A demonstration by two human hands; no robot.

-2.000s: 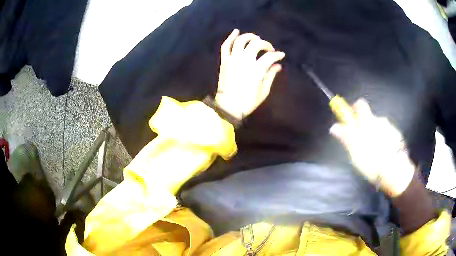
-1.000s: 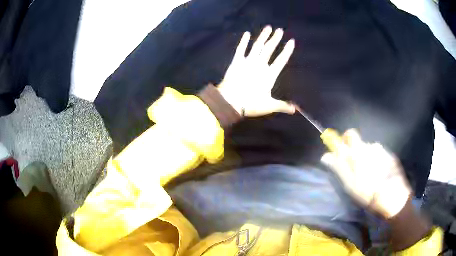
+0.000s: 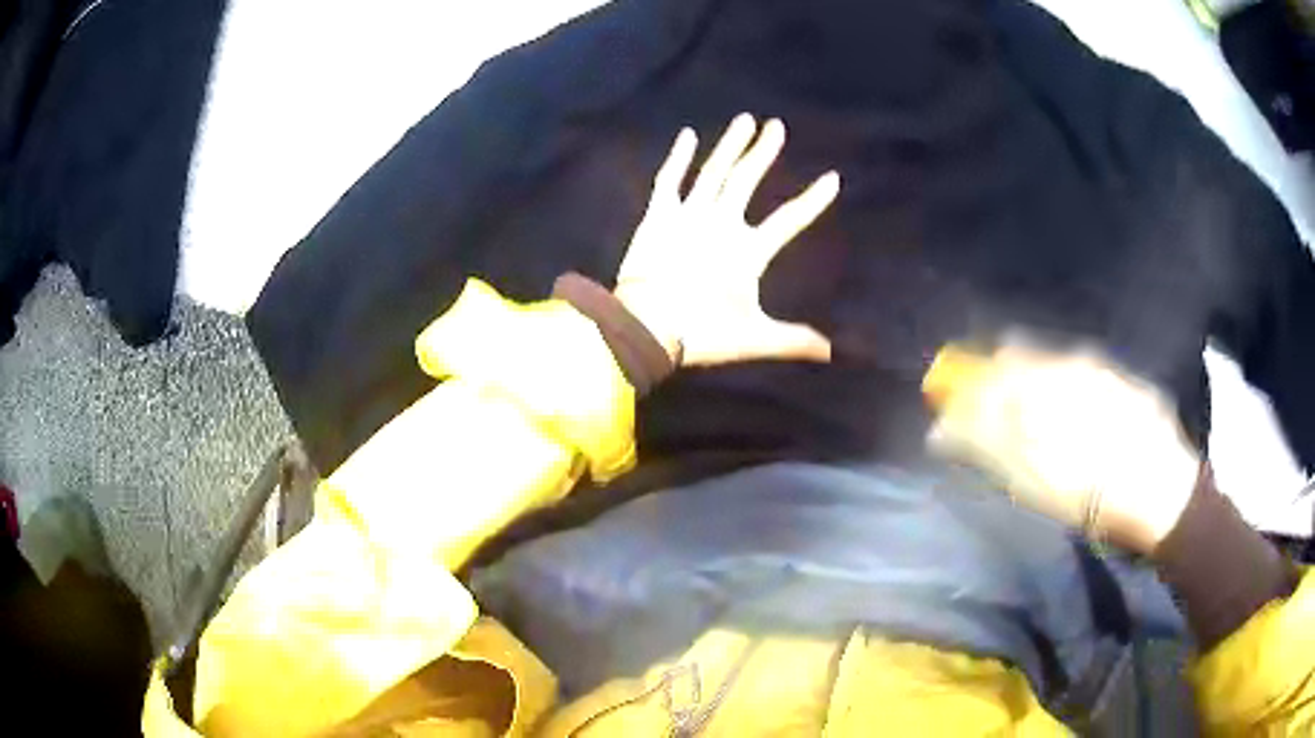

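Note:
A large dark jacket (image 3: 923, 173) lies spread flat in front of me. A smooth grey-blue cloth (image 3: 750, 541) is bunched at its near edge, against my body. My left hand (image 3: 714, 260) lies palm down on the jacket with fingers spread, holding nothing. My right hand (image 3: 1074, 433) is blurred, to the right of my left hand, over the jacket. It is closed around the yellow handle (image 3: 945, 378) of a small tool. The tool's metal tip cannot be made out.
The white table (image 3: 346, 130) shows at the left and at the right edge. Other dark garments (image 3: 123, 159) hang over its left side. Speckled grey floor (image 3: 101, 404) and a metal leg (image 3: 238, 548) are at the lower left. A dark object (image 3: 1272, 65) is at the upper right.
My left hand went from curled to spread flat, then moved slightly down and left. My right hand moved down, with the tool's visible metal shaft no longer distinguishable.

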